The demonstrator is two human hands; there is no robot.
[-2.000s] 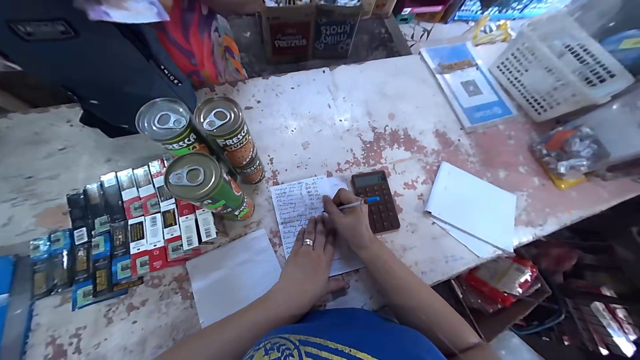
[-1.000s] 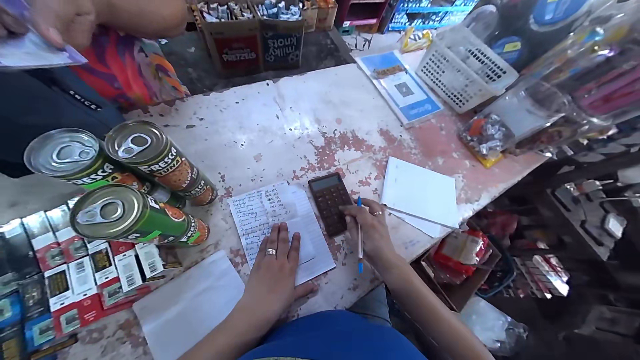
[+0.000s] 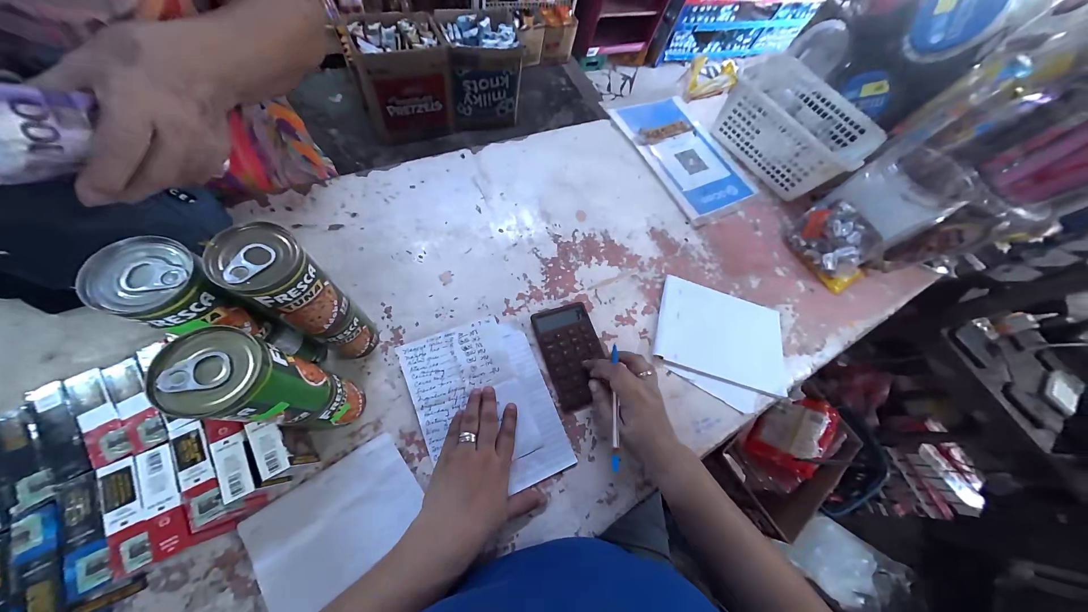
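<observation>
A handwritten list on lined paper (image 3: 438, 382) lies on the worn counter. My left hand (image 3: 476, 450), with a ring on one finger, rests flat on it, fingers spread. Just right of the list is a dark calculator (image 3: 563, 348). My right hand (image 3: 633, 408) holds a blue-and-white pen (image 3: 615, 433) between its fingers, with fingertips at the calculator's right edge. A blank sheet of paper (image 3: 340, 527) lies left of my left forearm. White paper sheets (image 3: 722, 340) are stacked to the right of the calculator.
Several tall food cans (image 3: 204, 374) stand at the left beside rows of small packs (image 3: 153, 476). Another person's hand (image 3: 153, 110) holds a banknote at upper left. A white plastic basket (image 3: 790, 127), a blue-and-white printed sheet (image 3: 688, 161) and a clear candy container (image 3: 837, 238) are at the right.
My right hand has moved from the list to the calculator, pen still held. My left hand has come to lie flat, fingers spread, on the list. The view has shifted. The other person's hand has come further in.
</observation>
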